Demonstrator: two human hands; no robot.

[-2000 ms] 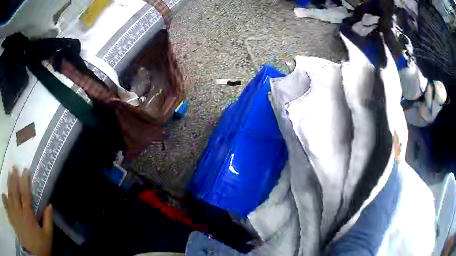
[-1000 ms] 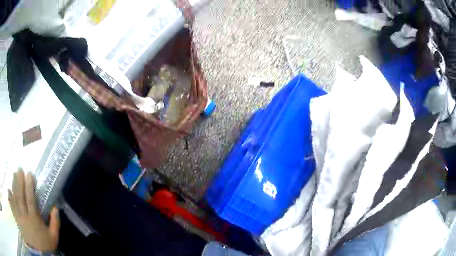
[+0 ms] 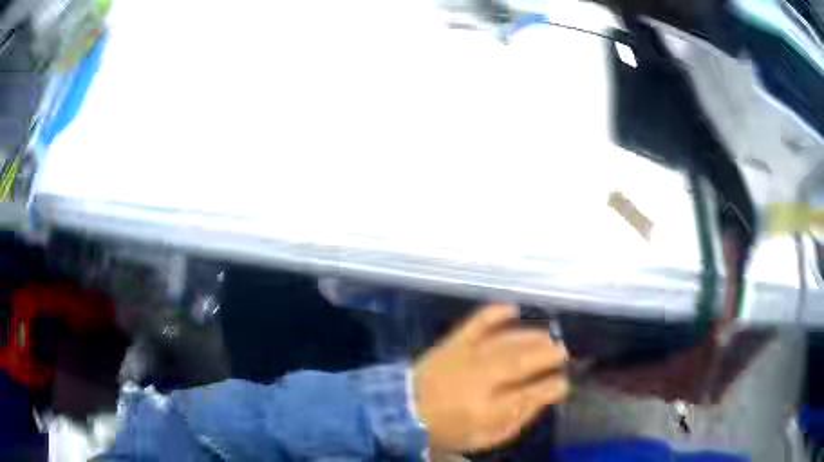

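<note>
The white machine table (image 3: 361, 162) fills the upper middle, overexposed and blurred. My left hand (image 3: 492, 383), in a blue sleeve coming from the lower left, is at the table's front edge, low in the middle. Its fingers are partly curled. Motion blur hides whether it holds anything. My right hand is out of the picture. A black slab, perhaps the smartphone (image 3: 646, 117), lies at the upper right of the table. A small brown rectangle (image 3: 631, 214) lies below it.
Dark green tape (image 3: 707, 244) hangs over the table's edge at the right, above a reddish-brown bag (image 3: 673, 368). A blue surface (image 3: 650, 453) shows at the bottom right. A red object (image 3: 54, 325) is at the lower left. Small metal parts (image 3: 488, 11) blur at the top.
The view has swung left from the floor and blue bin to the table. The white fabric pieces have left the view. My left hand has left the tabletop and is at its front edge.
</note>
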